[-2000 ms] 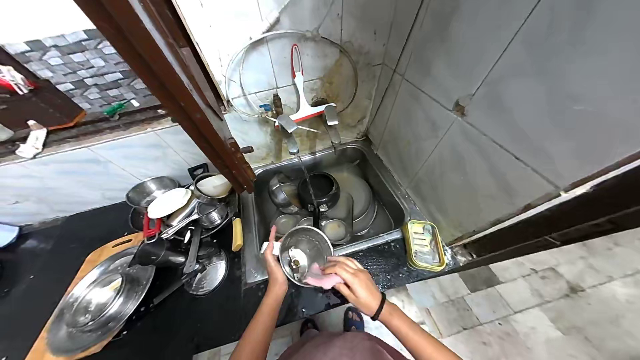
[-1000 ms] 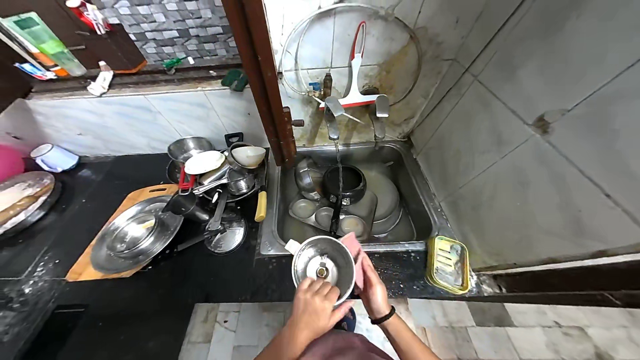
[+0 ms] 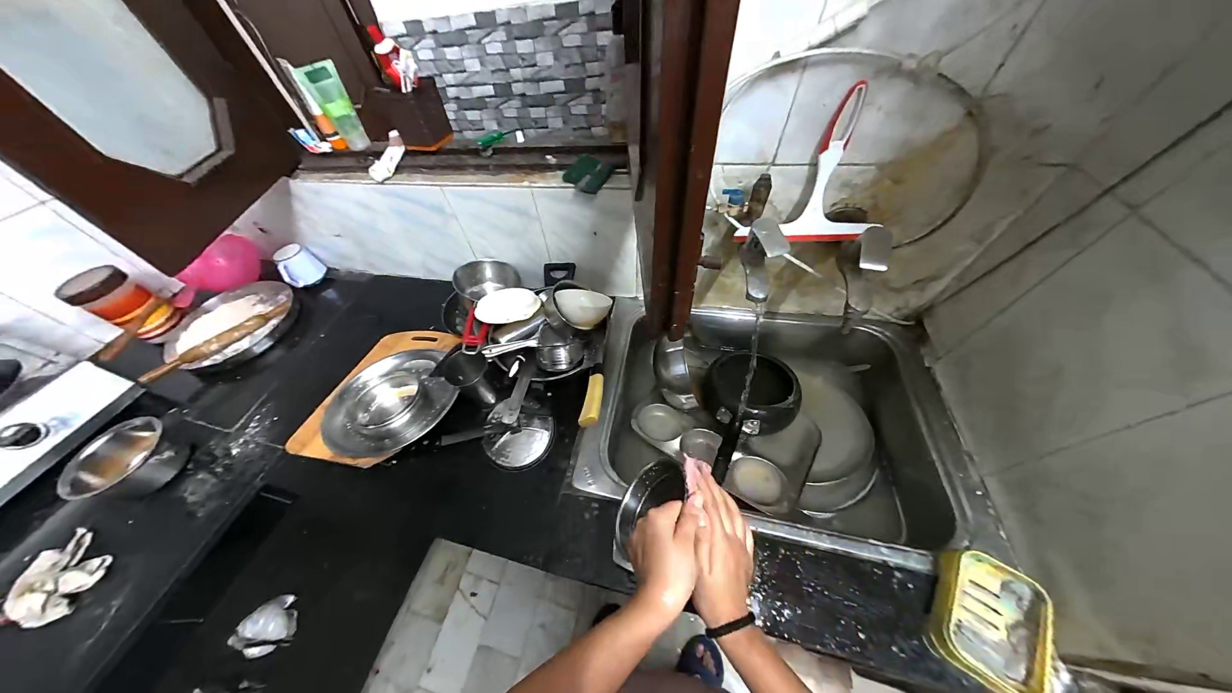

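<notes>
A round steel vessel is tilted on its side at the sink's front edge, and my left hand grips it, fingers inside the rim. My right hand lies against the vessel's outer side beside the left, with a pink cloth under its fingertips. Beyond the hands, water runs from the tap into the steel sink. A black-handled dark pan, a steel ladle, an upturned basin and a tray with round cups lie in the sink.
Left of the sink stand stacked bowls and utensils, with steel plates on a wooden board. A yellow soap dish sits at the right front corner. A dark wooden post rises behind the sink's left side.
The vessel has turned from mouth up to tilted on its side, and both hands have come together at it. The view has swung left.
</notes>
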